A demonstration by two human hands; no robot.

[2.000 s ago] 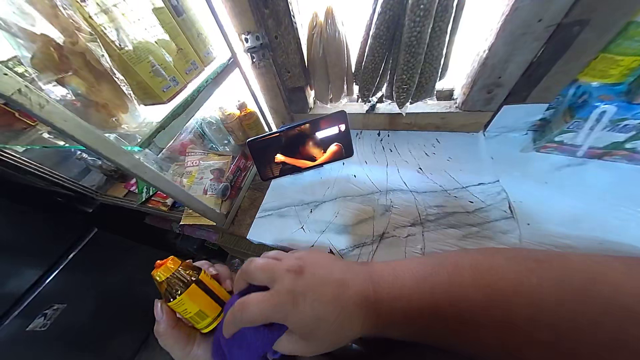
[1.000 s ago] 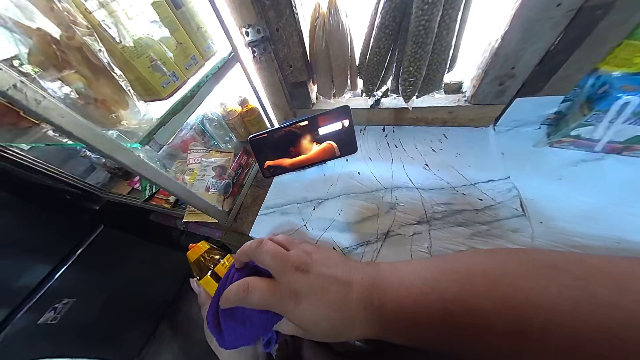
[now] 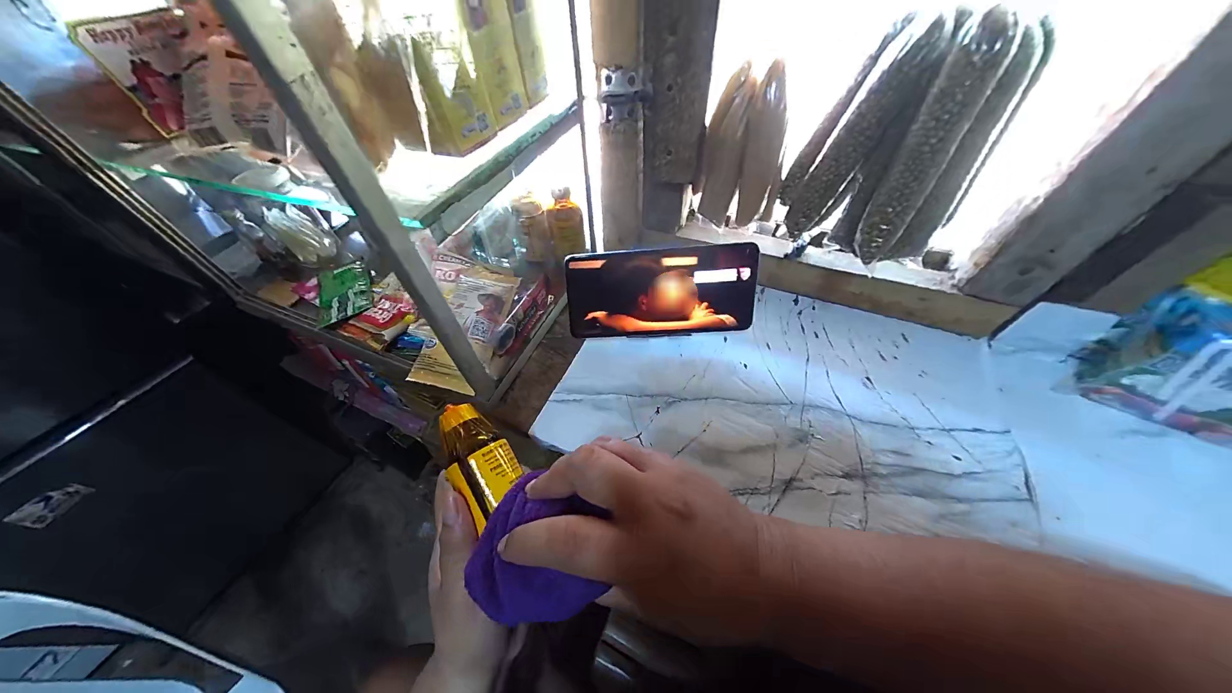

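A small dark bottle with an orange-yellow cap and a yellow label (image 3: 493, 472) is tilted in my left hand (image 3: 458, 587), whose thumb lies along its left side. My right hand (image 3: 654, 529) grips a purple cloth (image 3: 534, 568) and presses it against the bottle's lower part. The cloth hides the bottle's base and most of my left fingers.
A phone (image 3: 661, 291) showing a picture stands at the back edge of the marble-patterned tabletop (image 3: 799, 433). On the left is a glass display case (image 3: 371, 192) with packets and bottles. Filled plastic tubes (image 3: 924, 144) hang at the window. A plastic-wrapped pack (image 3: 1165, 356) lies at right.
The purple cloth first sat below the bottle, then covered much of its label; now the cap and upper label show above the cloth. Both hands have stayed together around the bottle.
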